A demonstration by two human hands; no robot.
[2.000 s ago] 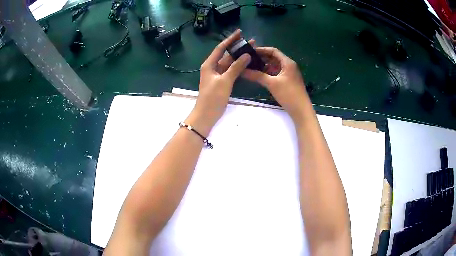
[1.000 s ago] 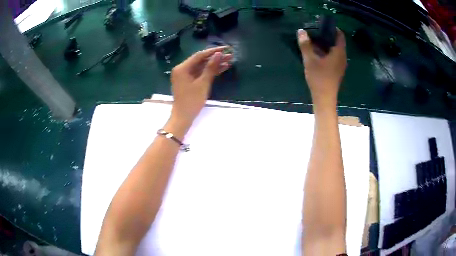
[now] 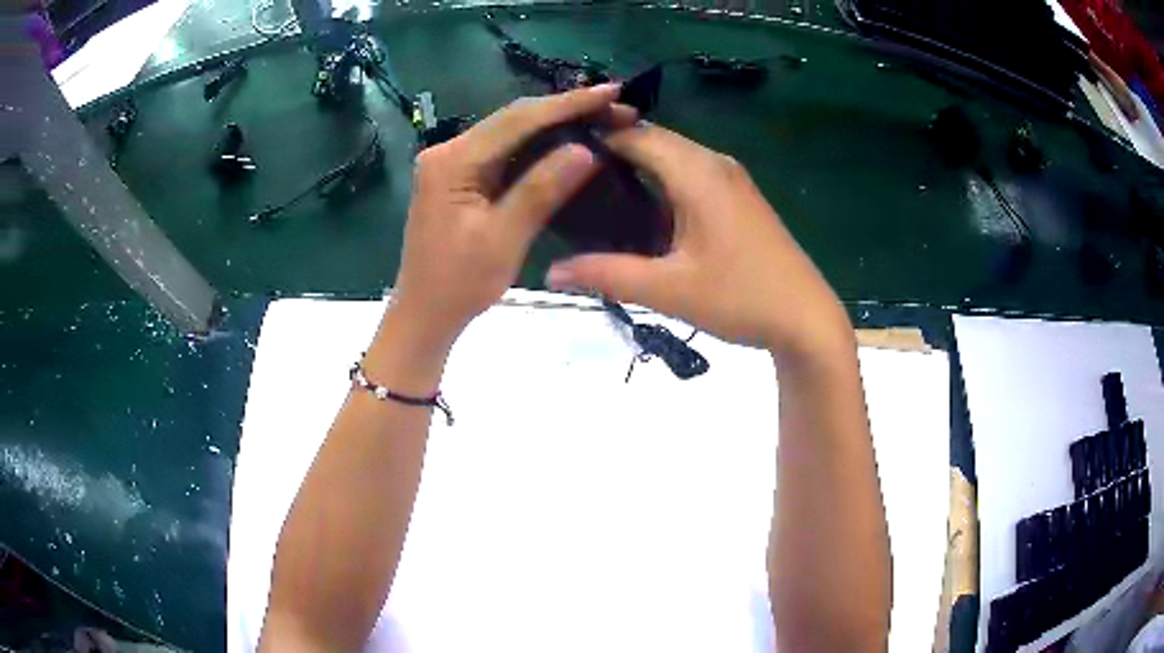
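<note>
A black plastic adapter housing (image 3: pixel 613 204) is held between both hands above the far edge of the white work sheet (image 3: pixel 574 498). My left hand (image 3: pixel 479 211) grips it from the left, thumb on its face. My right hand (image 3: pixel 728 242) grips it from the right, with the thumb below. The fingers hide much of it. A bundled black DC output cable (image 3: pixel 670 351) hangs from below the hands over the sheet.
Half-assembled adapters and cords (image 3: pixel 345 64) lie on the green bench (image 3: pixel 115 421). A grey metal post (image 3: pixel 128 217) stands at left. At right, black case parts (image 3: pixel 1085 523) stand in rows on another white sheet (image 3: pixel 1021 383).
My hands were apart, the right one at the far right with a black part. Now they are together around a housing, and a cord bundle shows over the sheet.
</note>
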